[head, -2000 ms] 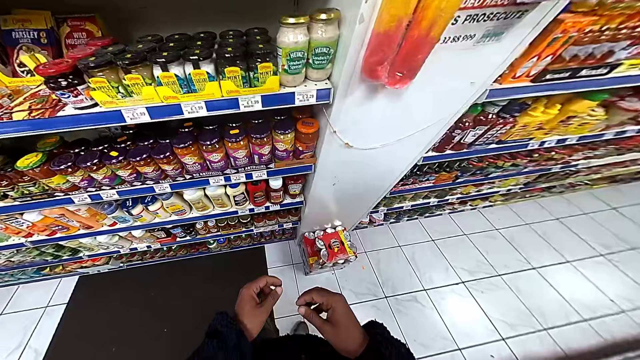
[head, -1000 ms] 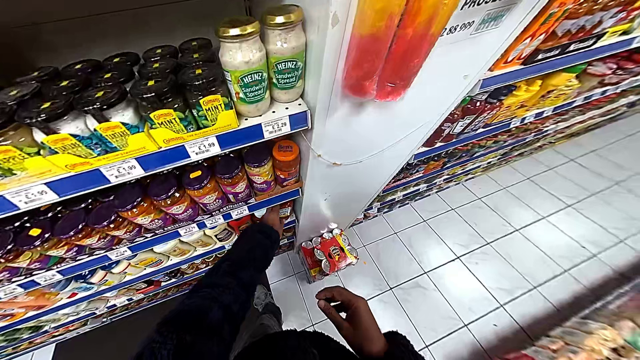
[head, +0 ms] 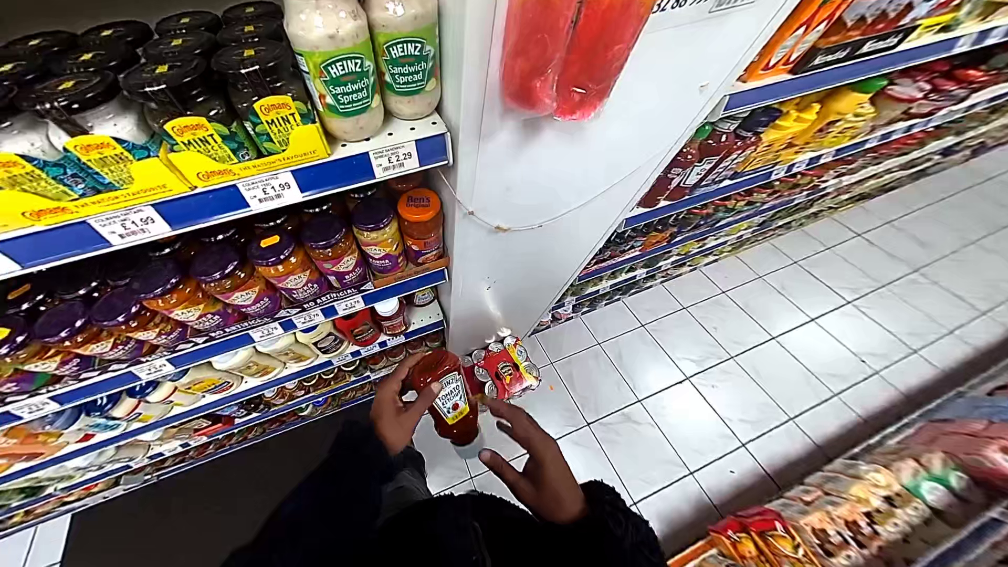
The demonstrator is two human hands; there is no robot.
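My left hand (head: 402, 405) is closed around a Heinz tomato ketchup bottle (head: 452, 400), its white cap pointing down towards me and its label facing up. Close by on the right, my right hand (head: 531, 461) has its fingers spread, and its fingertips are near the bottle's side; whether they touch it I cannot tell. Beyond the bottle, a shrink-wrapped pack of cans (head: 508, 370) stands on the floor against the white pillar (head: 504, 276).
Shelves on the left hold sauce jars (head: 291, 268), mint sauce jars (head: 272, 102) and sandwich spread jars (head: 339, 71). More shelving (head: 819, 79) stands beyond the pillar. Packaged goods (head: 835, 504) fill the lower right corner. White floor tiles (head: 709, 402) run between.
My left hand, earlier reaching into the lower shelf, has come back out holding the ketchup bottle. My right hand has opened its fingers beside the bottle.
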